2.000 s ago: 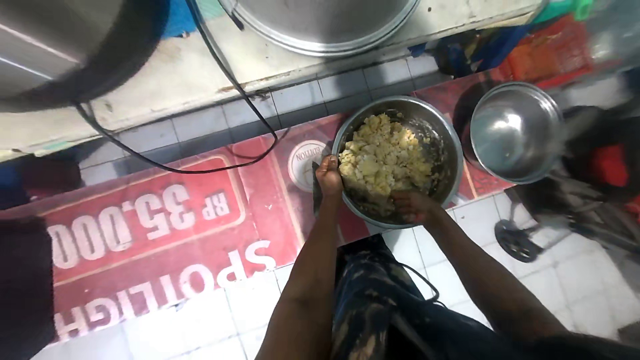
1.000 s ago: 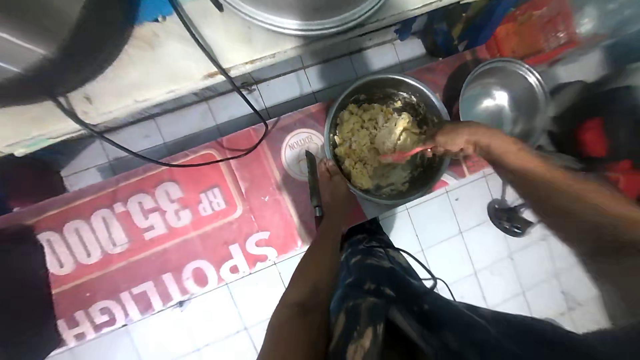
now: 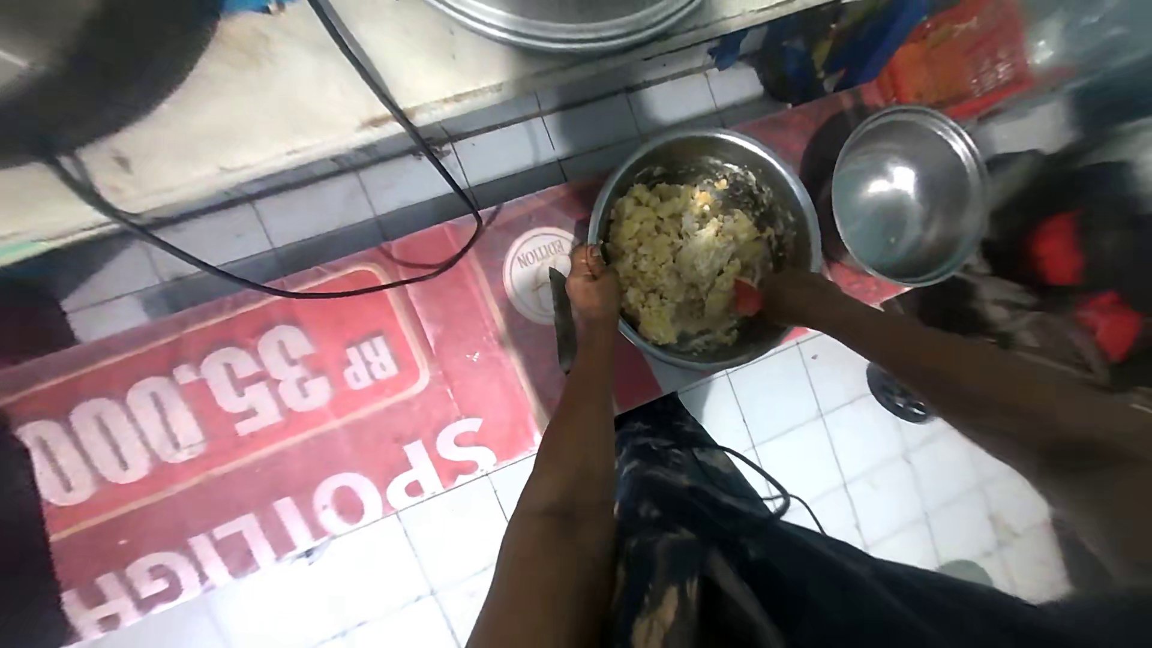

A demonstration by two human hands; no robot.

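A round metal bowl (image 3: 814, 225) stands on a red printed banner (image 3: 459, 306), with a lumpy pale-yellow mixture (image 3: 670, 261) inside, whiter near its middle. My left hand (image 3: 594, 288) grips the bowl's left rim, thumb on the edge. Beside that hand, on its left, is a dark knife blade (image 3: 562, 319); whether the hand touches the knife is unclear. My right hand (image 3: 792, 297) is inside the bowl's right side, closed on a red utensil (image 3: 746, 297) whose far end is hidden in the mixture.
An empty metal bowl (image 3: 909, 198) sits to the right. A black cable (image 3: 360, 292) loops over the banner at left. Along the top runs a pale ledge (image 3: 297, 99) bearing a round metal lid or tray (image 3: 576, 22) and a large dark pot (image 3: 90, 72). White floor tiles (image 3: 792, 396) show below.
Two seconds ago my right hand was at the mixture with no utensil visible; one second ago it held the red utensil. That hand now sits lower in the bowl. My left hand stays at the rim.
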